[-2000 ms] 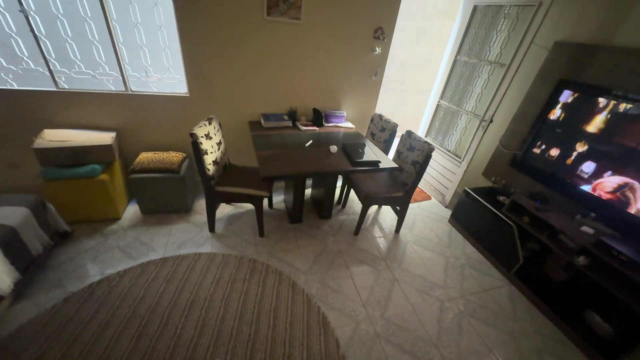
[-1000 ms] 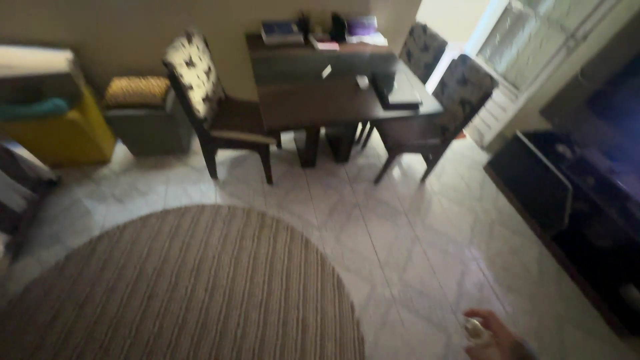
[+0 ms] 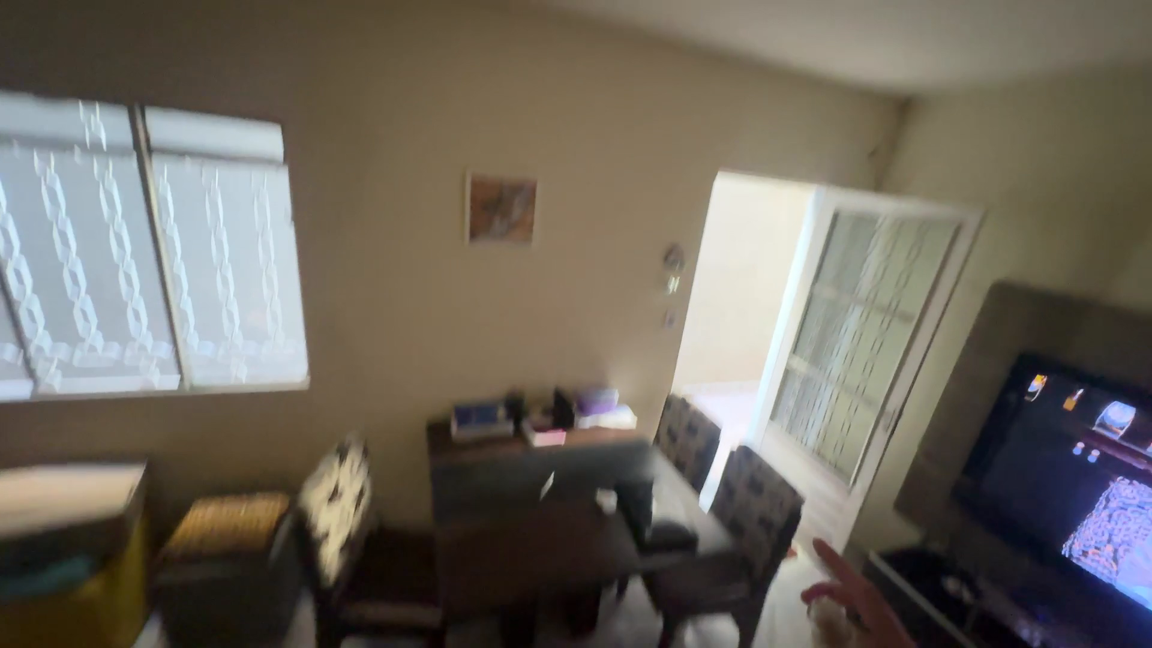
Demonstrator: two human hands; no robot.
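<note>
At the lower right, my right hand is raised with one finger extended up and to the left and the others bent. Something small and pale shows by the bent fingers, too blurred to name or to tell if it is held. My left hand is out of view. Behind my right hand is a patterned dining chair. Farther left, the dark dining table bears a black laptop-like object, a small white item, and books with a purple item along its back.
Another patterned chair stands at the table's left, beside a grey ottoman with a woven yellowish top. A yellow box is at the far left. An open glazed door stands right of the table, near a lit television.
The view has tilted up from the floor and rug to the wall. My right hand, absent two seconds ago, came in at the lower right one second ago and now has a finger extended.
</note>
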